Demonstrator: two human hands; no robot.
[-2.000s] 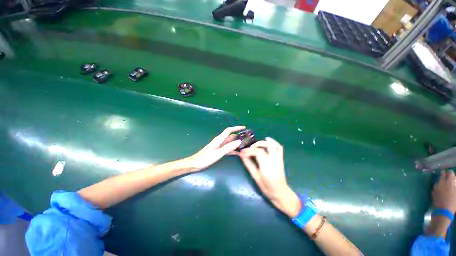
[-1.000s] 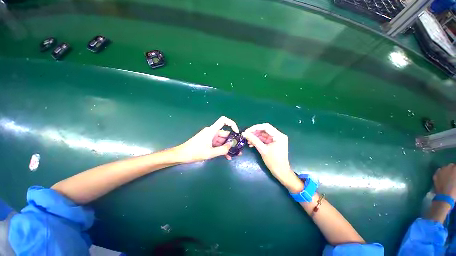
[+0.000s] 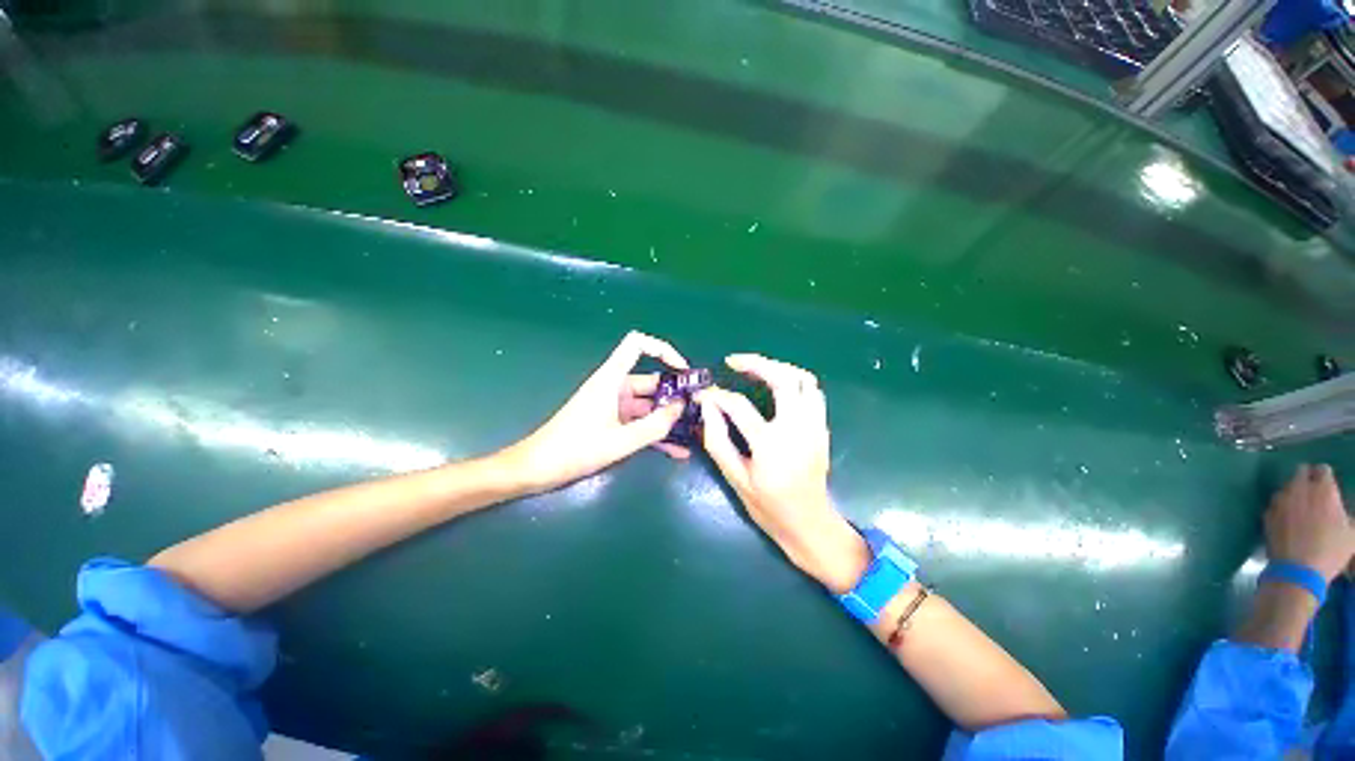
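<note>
A small black device unit (image 3: pixel 682 390) is held above the green worktop in the middle of the view. My left hand (image 3: pixel 612 412) grips it from the left between thumb and fingers. My right hand (image 3: pixel 773 446) is at its right side, with thumb and a finger touching the unit's edge and the index finger raised apart. The unit is tilted and partly covered by fingers, so its face shows only in part. A blue wrist strap (image 3: pixel 880 577) and a thin dark bracelet (image 3: pixel 910 616) are on my right wrist.
Several black units lie on the belt at the upper left, one of them (image 3: pixel 427 179) nearest. Two more (image 3: pixel 1242 367) are at the far right by a metal post (image 3: pixel 1290 416). Another person's hand (image 3: pixel 1308 523) is at the right edge. A pale scrap (image 3: pixel 97 488) lies left.
The unit is now tilted in my left hand, and its face shows less. My right hand has shifted slightly left, its index finger raised. The view has moved, shifting the belt units left overall.
</note>
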